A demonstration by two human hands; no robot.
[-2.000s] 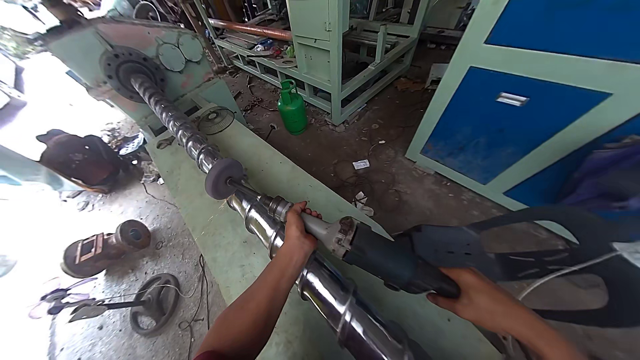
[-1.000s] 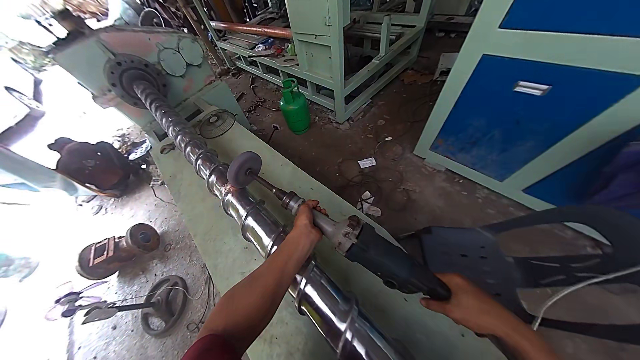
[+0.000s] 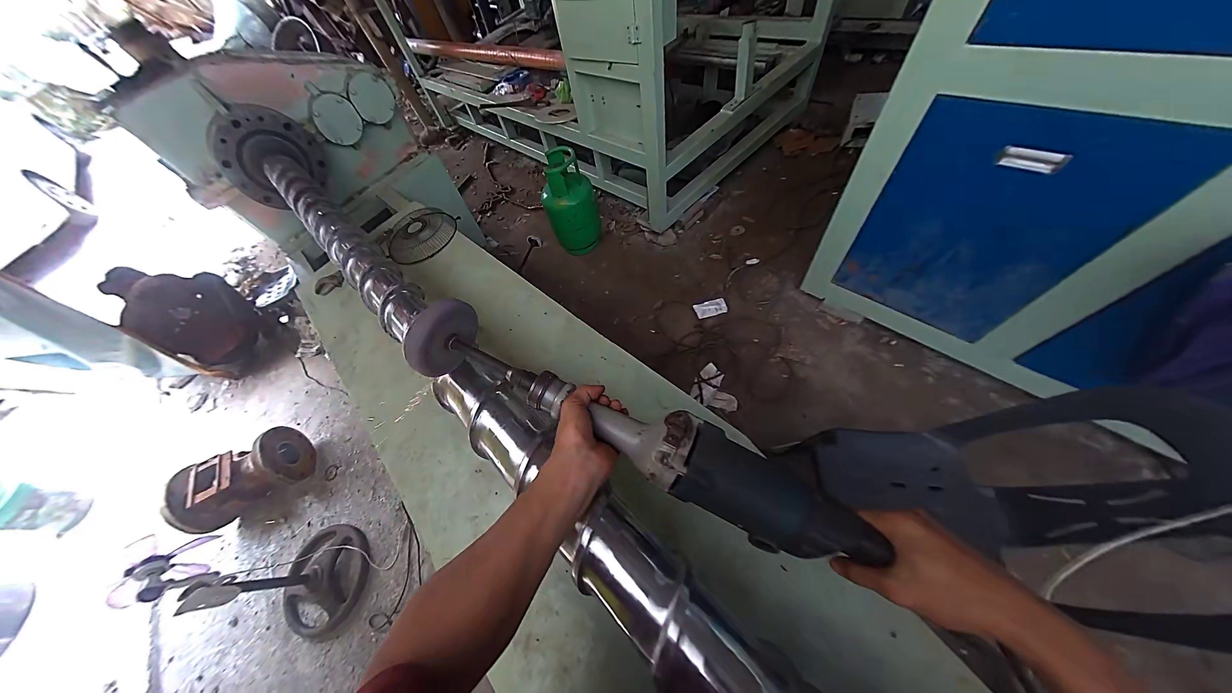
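My left hand [image 3: 585,443] grips the metal neck of a long straight grinder [image 3: 751,491], just behind its collar. Around the dark rear end of its body closes my right hand [image 3: 910,558]. On the tool's spindle a thick round grinding wheel [image 3: 440,337] meets the shiny steel extruder screw [image 3: 500,428], and a few sparks show to the left below it. The screw slants over a pale green bench [image 3: 577,318] from the flange [image 3: 268,154] at upper left to the lower right.
A round wire fan guard [image 3: 422,237] lies at the bench's far end. Beyond the bench stand a green gas cylinder [image 3: 572,207] and a blue-panelled cabinet [image 3: 1039,221]. A welding mask [image 3: 217,486] and a handwheel-like ring [image 3: 327,582] lie on the left floor. A black chair [image 3: 885,462] is at right.
The wheel, seen at the screw's right side one second ago, has moved back onto the screw. Sparks now show beside it. Both hands have kept hold of the grinder.
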